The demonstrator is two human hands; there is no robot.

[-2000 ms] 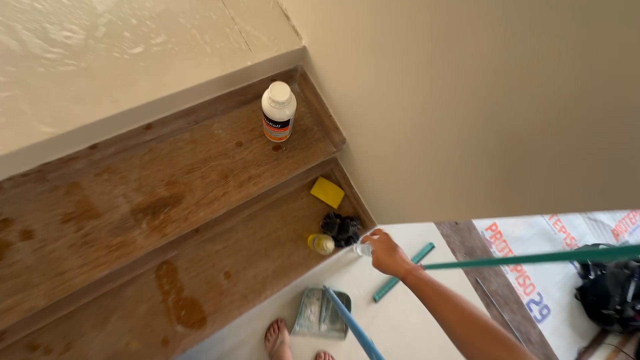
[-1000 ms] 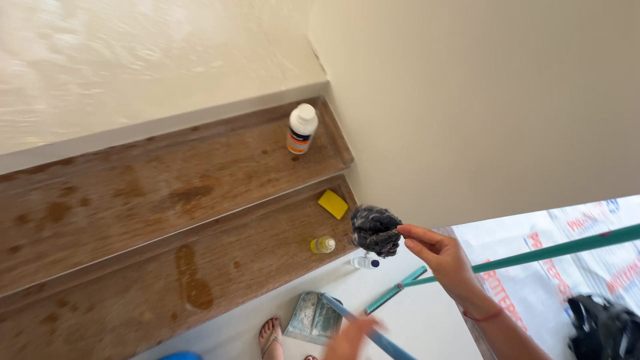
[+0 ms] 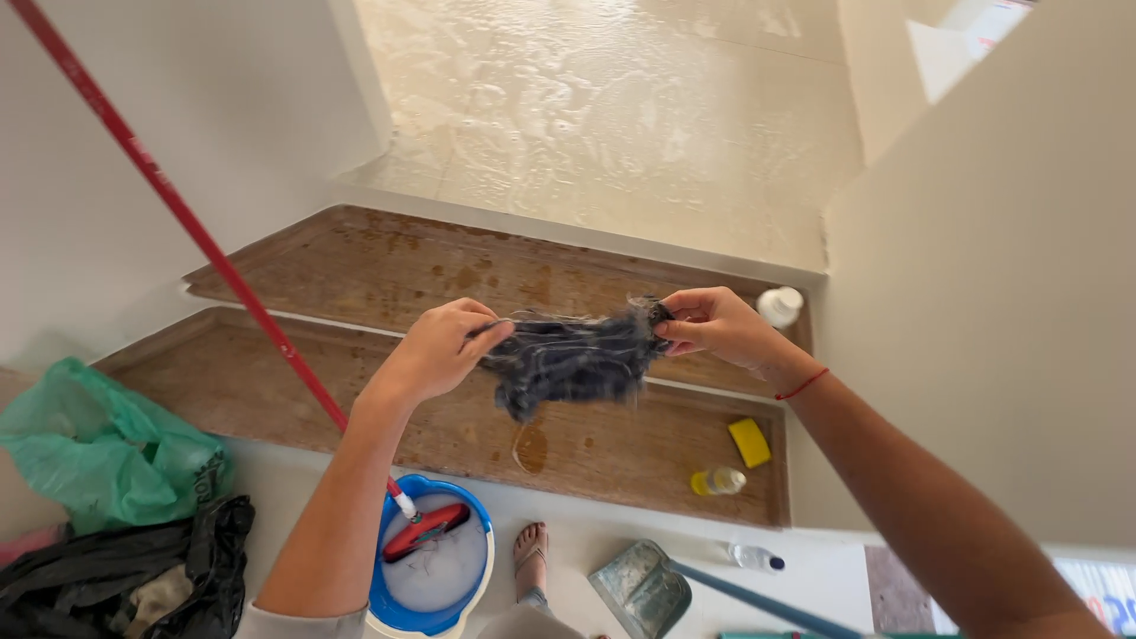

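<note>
A dark, frayed cloth (image 3: 572, 359) with pale strands hangs stretched between my hands above the wooden steps. My left hand (image 3: 448, 346) grips its left end, and my right hand (image 3: 701, 328) pinches its right end. Beyond my right hand, a white bottle (image 3: 781, 307) stands on the upper step (image 3: 417, 266). On the lower step (image 3: 293, 382) are a yellow sponge (image 3: 750, 443) and a small bottle of yellow liquid (image 3: 717, 481). A blue bucket (image 3: 484, 532) of cloudy water holds a red broom head (image 3: 426, 532).
The red pole (image 3: 191, 217) slants up across the left side. A green plastic bag (image 3: 115, 444) and a black plastic bag (image 3: 213, 559) lie at the left. A dustpan (image 3: 643, 590) and a clear bottle (image 3: 754, 557) are on the floor. Above the steps, the pale floor (image 3: 577, 115) looks wet.
The dark cloth, a bunched clump in my right hand one second ago, is now spread between both hands. My left hand has taken hold of it. The view has swung left.
</note>
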